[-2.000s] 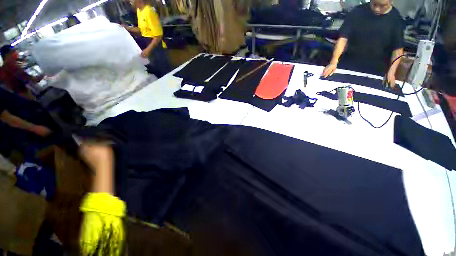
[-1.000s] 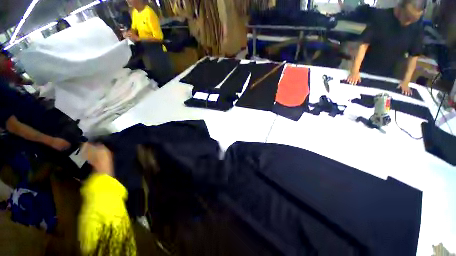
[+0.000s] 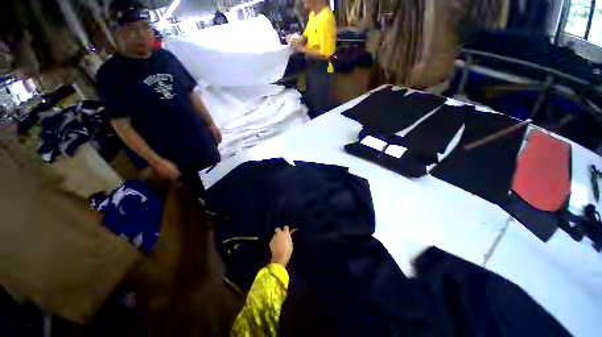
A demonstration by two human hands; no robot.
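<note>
The large navy-black cloth (image 3: 317, 197) lies rumpled over the near part of the white-topped table (image 3: 455, 233), with a bunched, folded heap at its left end. A thin yellow-orange selvedge line (image 3: 241, 238) shows on the heap's left side. My left hand (image 3: 282, 246), in a yellow sleeve, is on top of the heap with its fingers closed on the cloth at the selvedge. My right hand is not in view.
A person in a dark shirt (image 3: 162, 99) stands at the table's left end. White material (image 3: 254, 108) lies behind. Cut black panels (image 3: 478, 148), a red-orange piece (image 3: 542, 170), a stick (image 3: 495, 135) and a bundle with white labels (image 3: 384, 150) lie across the far side.
The view has swung left, bringing the person at the table end into full view. My left hand has moved from the cloth's far left edge onto the heap. The cloth is more bunched.
</note>
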